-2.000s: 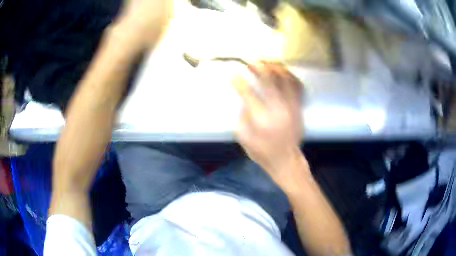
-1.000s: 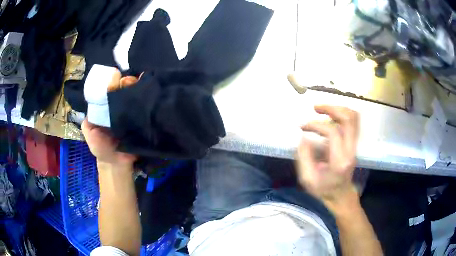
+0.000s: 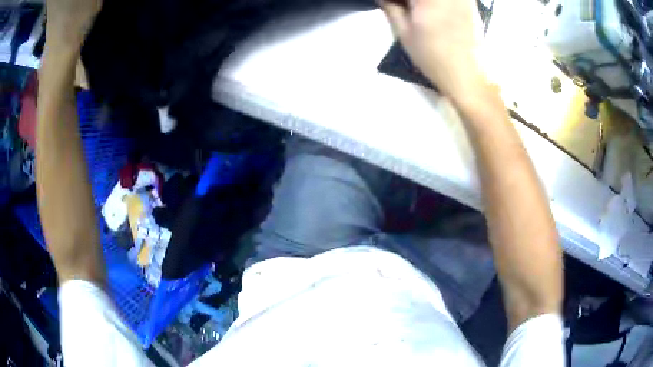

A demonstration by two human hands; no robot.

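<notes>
A large black garment body [image 3: 172, 50] spreads over the left of the table and hangs off its edge, blurred. My left hand [image 3: 71, 14] is at the top left edge of the picture, beside the black cloth, cut off; its fingers do not show. My right hand [image 3: 429, 25] is at the top edge over the table, its fingertips partly cut off near the black cloth, so its hold is unclear. A small black piece [image 3: 404, 66] lies on the table under my right wrist.
The white table [image 3: 344, 100] has a slanting front edge. The sewing machine [image 3: 591, 36] and its yellowish plate [image 3: 551, 97] are at the upper right. A white scrap [image 3: 617, 218] lies at the right. Below left, a blue plastic basket [image 3: 118, 269] holds mixed scraps.
My left hand has moved up and no longer shows the black and white pieces it held. My right hand has moved up and left. The view has shifted, showing more basket.
</notes>
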